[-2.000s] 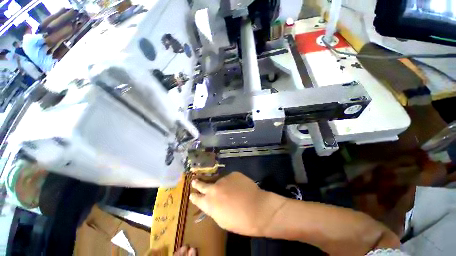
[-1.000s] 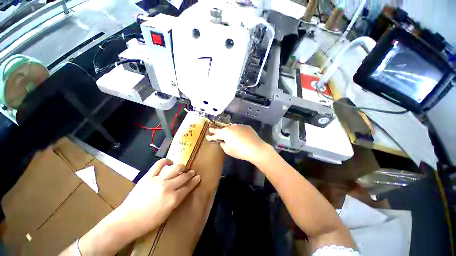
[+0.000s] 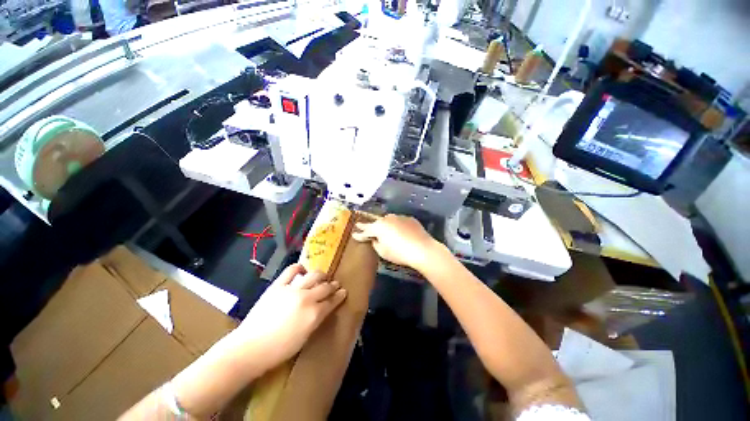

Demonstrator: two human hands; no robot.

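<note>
The yellow sewing template [image 3: 326, 243] with black handwriting runs lengthwise into the white sewing machine head [image 3: 358, 136]. A brown cut panel [image 3: 349, 284] lies along its right side and hangs down toward me. My left hand [image 3: 288, 316] lies across the template and panel with its fingertips pressed on them, lower down. My right hand [image 3: 395, 240] rests at the panel's far end, close to the machine head, fingers bent down on the panel. I cannot tell whether it holds a small tool. The needle area is mostly hidden under the head.
A stack of brown panels [image 3: 107, 345] with a white paper triangle [image 3: 158, 310] is at the lower left. A green fan [image 3: 59, 156] stands further left. The control screen [image 3: 629, 136] is at the right, above white paper sheets [image 3: 621, 378]. Red cables hang under the machine.
My view has swung from a tilted close look at the machine to an upright, wider one. My left hand, mostly cut off at first, now lies on the template. My right hand stays near the head.
</note>
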